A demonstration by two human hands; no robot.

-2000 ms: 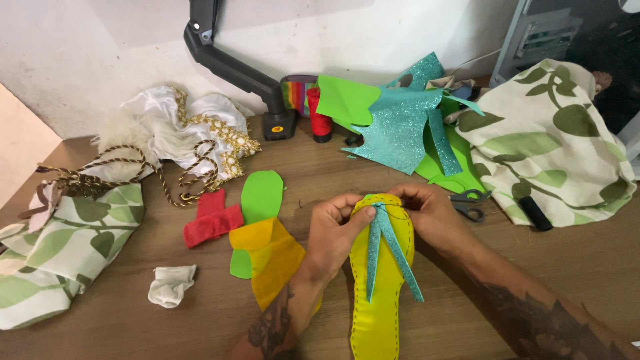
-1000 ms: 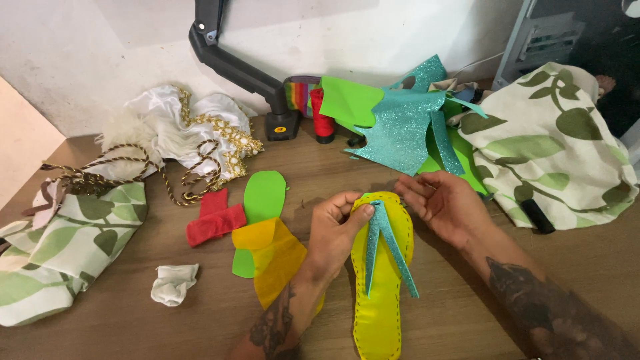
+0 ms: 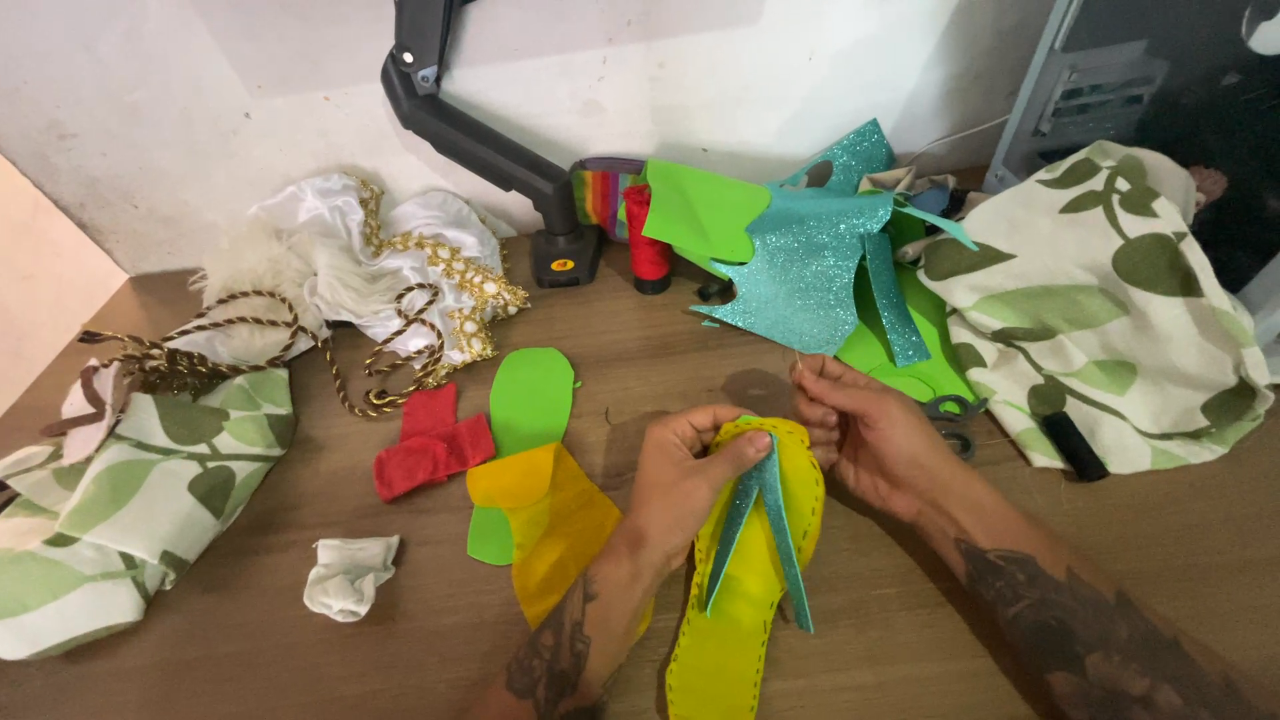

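A yellow sandal-shaped sole (image 3: 735, 640), with dark stitches round its edge, lies under my left hand (image 3: 690, 480). That hand grips its top end, thumb pressed on the upper tip of a glittery teal V-shaped strap (image 3: 770, 510) whose two ends hang loose over the sole. Beside the sole's upper right edge is my right hand (image 3: 850, 425), thumb and forefinger pinched together on what looks like a thin needle or thread, too fine to tell. Part of the sole's top end is hidden by my left fingers.
Left of my hands lie a yellow felt piece (image 3: 560, 510), a green foam sole (image 3: 533, 400), red cloth (image 3: 435, 445) and white cloth (image 3: 350, 577). Scissors (image 3: 955, 407), a black thread spool (image 3: 1073, 447), teal glitter foam (image 3: 800, 270) and leaf-print fabric (image 3: 1100, 290) are at the right. A monitor-arm base (image 3: 566, 262) stands behind.
My right hand, at the sole's top edge two seconds ago, has moved off it to the right and its fingers are now pinched. My left hand keeps its hold on the sole and strap.
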